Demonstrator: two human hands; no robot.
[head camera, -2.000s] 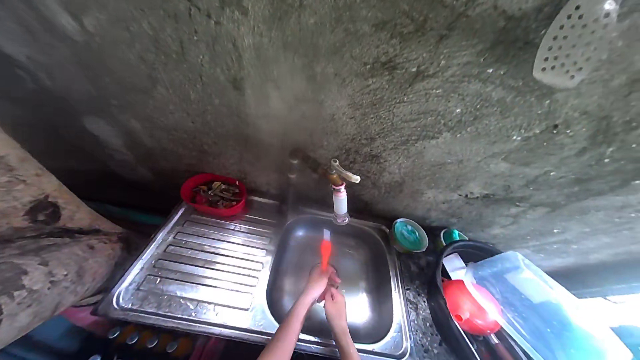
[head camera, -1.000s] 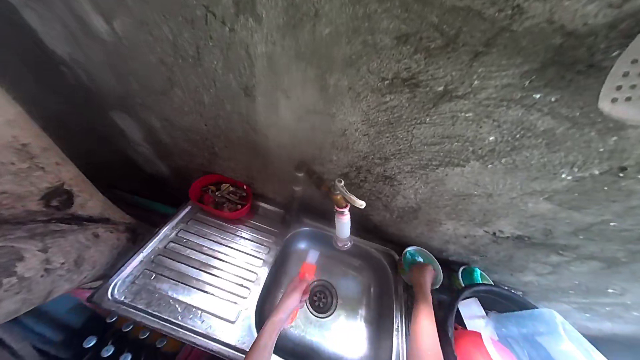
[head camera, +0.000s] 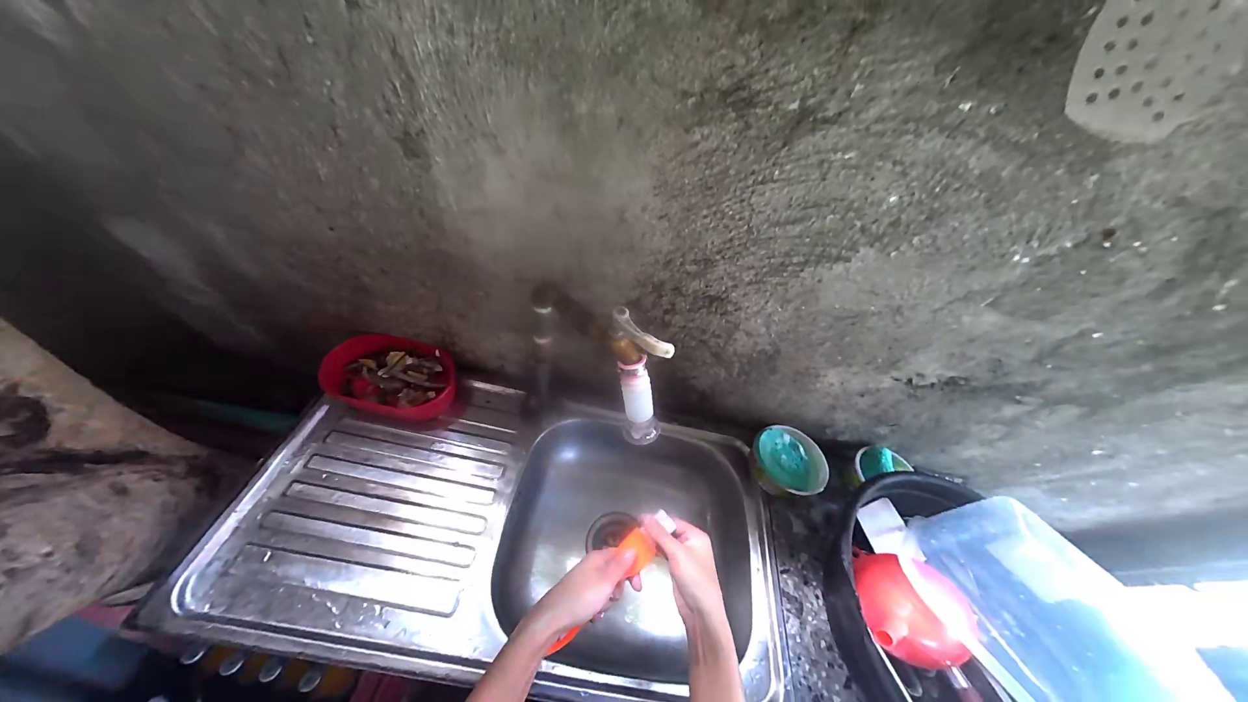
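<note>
Over the basin of a stainless steel sink (head camera: 585, 478), my left hand (head camera: 583, 590) is closed around an orange-handled utensil (head camera: 639, 552), whose lower end shows below the hand. My right hand (head camera: 692, 565) has its fingers at the whitish tip of the utensil; whether it holds a sponge there, I cannot tell. Behind the basin stands the tap (head camera: 636, 375), with a white and pink filter on its spout. To the right of the basin is a bowl (head camera: 790, 460) with something green in it.
A red plastic container (head camera: 331, 375) of scraps stands at the back of the ribbed drainboard (head camera: 375, 526). A black tub (head camera: 840, 585) at the right holds a red funnel-like item (head camera: 912, 609) and a clear plastic box (head camera: 1033, 585). A perforated spatula (head camera: 1141, 78) hangs on the wall.
My right hand has left the green-filled bowl, where it was one second ago, and has come back over the basin to the orange-handled utensil. My left hand has kept hold of the utensil.
</note>
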